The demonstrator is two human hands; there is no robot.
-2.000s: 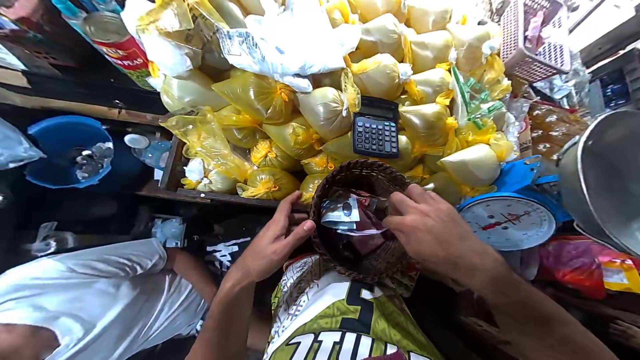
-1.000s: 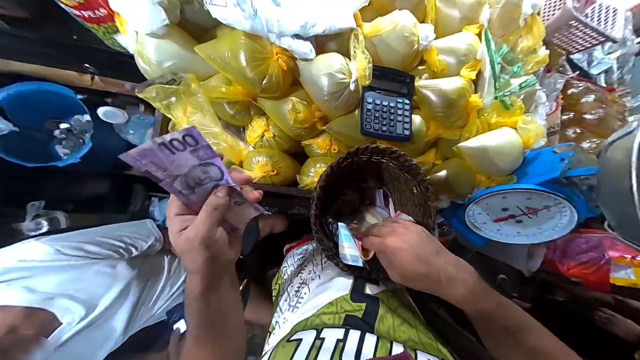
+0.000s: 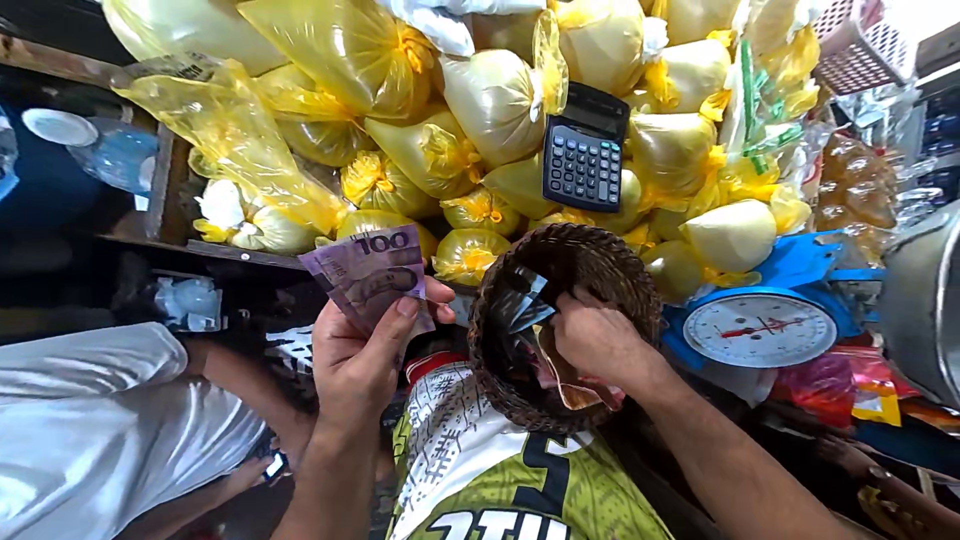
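Observation:
My left hand [image 3: 367, 345] pinches purple 100 banknotes [image 3: 367, 274] between thumb and fingers, left of a round woven basket [image 3: 495, 300]. Inside that basket, my right hand [image 3: 596, 330] reaches in among loose banknotes [image 3: 574, 390]; its fingertips are hidden, so whether it grips one cannot be told. Bluish notes [image 3: 525, 300] lie against the basket's left inner side. Beyond the basket a black calculator [image 3: 586, 150] rests on tied yellow plastic bags [image 3: 499, 105] with pale contents.
A blue dial scale [image 3: 759, 328] stands right of the basket, with a large metal pot [image 3: 926, 292] beyond it. A pink plastic basket [image 3: 862, 52] is at the upper right. At the left, a person in a white shirt [image 3: 112, 420] is close by, below a wooden ledge [image 3: 195, 247].
My left hand has left the basket's rim and now holds purple banknotes to its left. My right hand has moved deeper into the basket. The view has moved closer to the bags.

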